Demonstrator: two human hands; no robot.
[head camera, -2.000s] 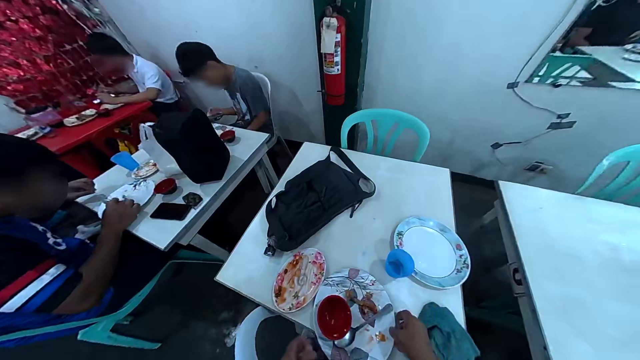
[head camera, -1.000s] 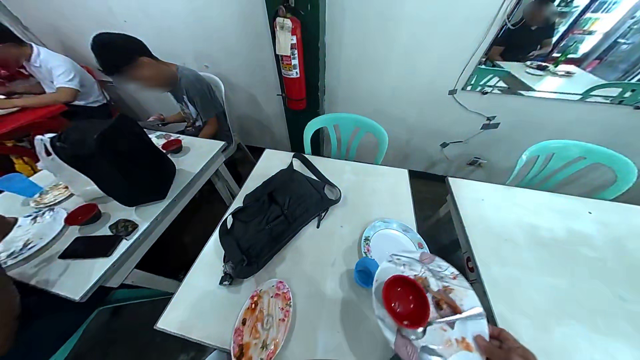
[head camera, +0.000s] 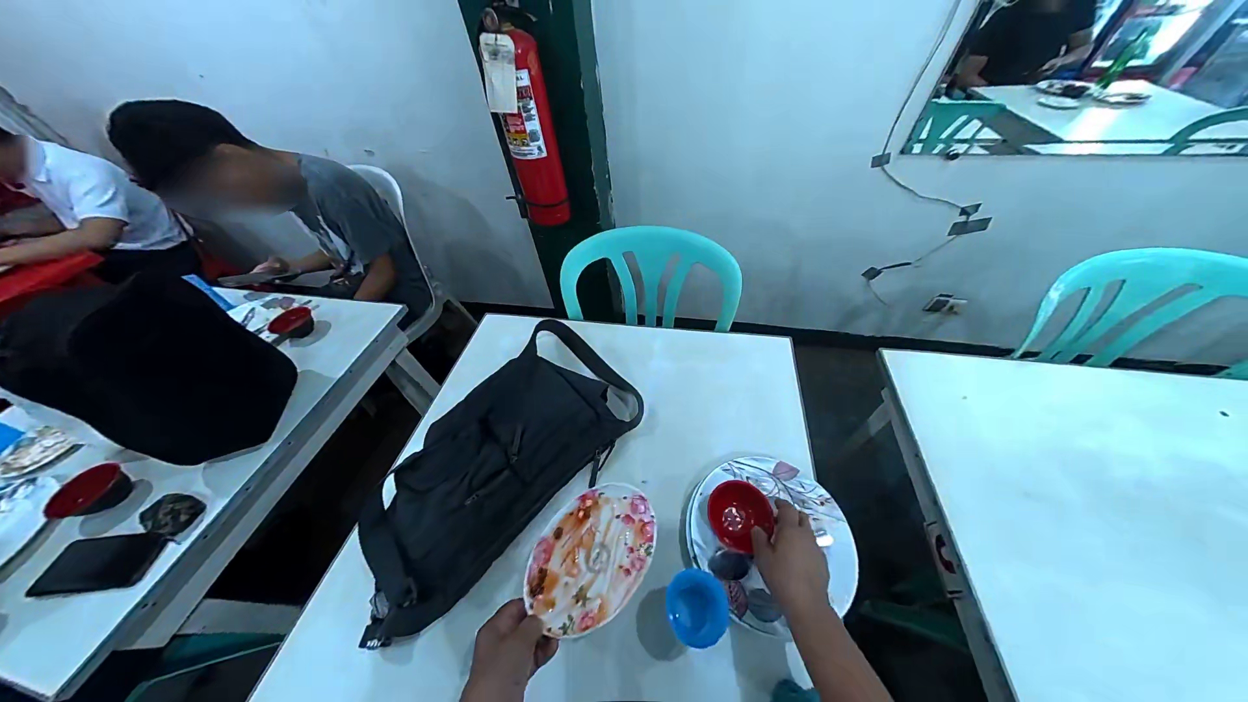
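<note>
My left hand (head camera: 509, 645) grips the near edge of an oval floral plate (head camera: 592, 561) smeared with orange sauce, beside the black bag (head camera: 497, 468). My right hand (head camera: 795, 558) holds the rim of a small red bowl (head camera: 739, 515) over the round plates (head camera: 824, 522), which look stacked at the table's right side. A spoon or fork partly shows under that hand. A blue plastic cup (head camera: 697, 608) stands between the oval plate and the round plates. A bit of teal cloth (head camera: 792, 691) shows at the bottom edge.
The white table (head camera: 721, 375) has a teal plastic chair (head camera: 651, 258) behind it and a second white table (head camera: 1082, 468) to its right. At left, a table bears a phone (head camera: 97, 564), red bowls and a black bag; people sit beyond. A fire extinguisher (head camera: 536, 127) hangs on the wall.
The plate with food scraps has moved right and back, to where the round floral plate lay. My left hand has taken hold of the oval plate, and my right hand now holds the red bowl.
</note>
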